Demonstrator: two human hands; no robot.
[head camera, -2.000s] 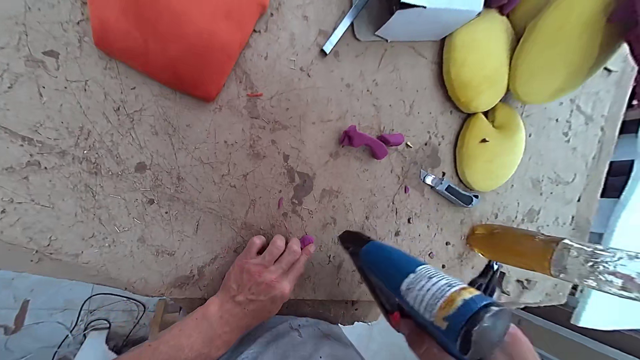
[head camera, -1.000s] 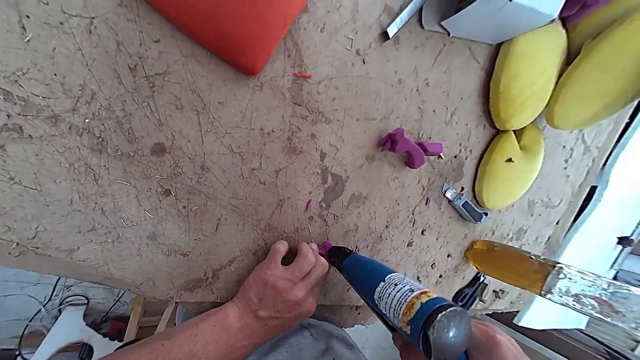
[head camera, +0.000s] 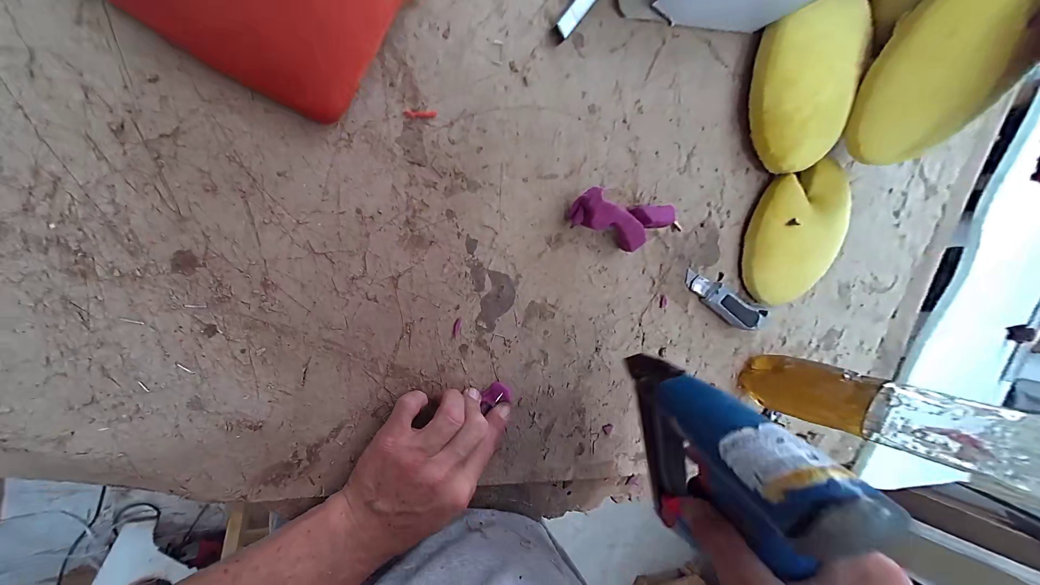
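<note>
Near the front edge of the worn workbench, my left hand (head camera: 443, 443) pinches a small purple foam-like piece (head camera: 497, 396); a thin pale line shows on the piece. My right hand (head camera: 731, 544) grips a blue staple gun (head camera: 747, 463), its dark nose raised to the right of the piece and apart from it. Other purple pieces (head camera: 609, 218) lie farther back, touching each other. A grey utility knife (head camera: 725, 301) rests between them and a bottle of amber liquid (head camera: 812, 394) that lies on its side.
Yellow plush-like rounded forms (head camera: 796, 236) sit at the back right, beside a white box (head camera: 731, 12). A red-orange padded piece (head camera: 284, 49) lies at the back left. Red and purple scraps and loose staples dot the bench (head camera: 244, 284). Cables hang below at left.
The staple gun's nose came against the purple piece one second ago and has since moved off to the right. My left hand has kept its hold on the piece.
</note>
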